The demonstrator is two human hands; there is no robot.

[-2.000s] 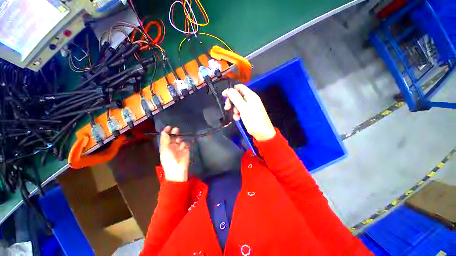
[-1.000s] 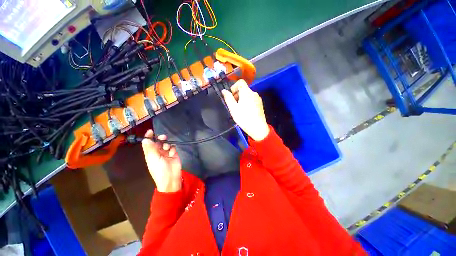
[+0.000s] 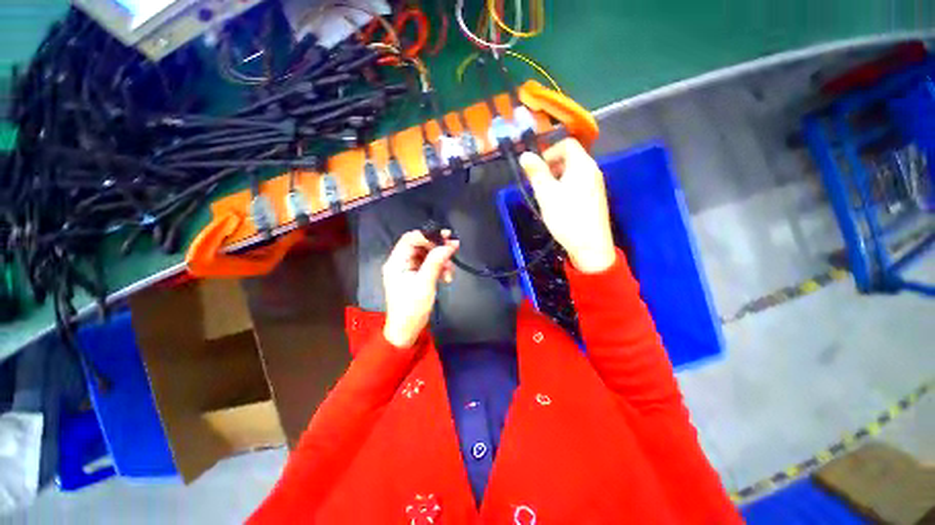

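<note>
A black cable assembly [image 3: 490, 273] hangs in a curve between my hands in front of the orange test fixture [image 3: 410, 164]. My left hand [image 3: 413, 282] holds one end with its connector between the fingertips, below the middle of the fixture. My right hand [image 3: 574, 202] is at the right end of the fixture, its fingers on the cable just below the pale test sockets [image 3: 502, 130]. Black leads run from these sockets down to my right fingers. Whether the connector there is fully seated cannot be told.
A tangled heap of black cables [image 3: 133, 133] lies on the green bench at left. The tester [image 3: 154, 23] is behind, cut off by the top edge. A blue bin [image 3: 666, 256] stands at right, a brown cardboard box [image 3: 195, 379] below the bench at left, a blue rack [image 3: 841, 195] far right.
The view has shifted, so the fixture sits further right. My left hand has moved with its cable end from near the fixture's left part towards the middle. My right hand stays by the right-end sockets.
</note>
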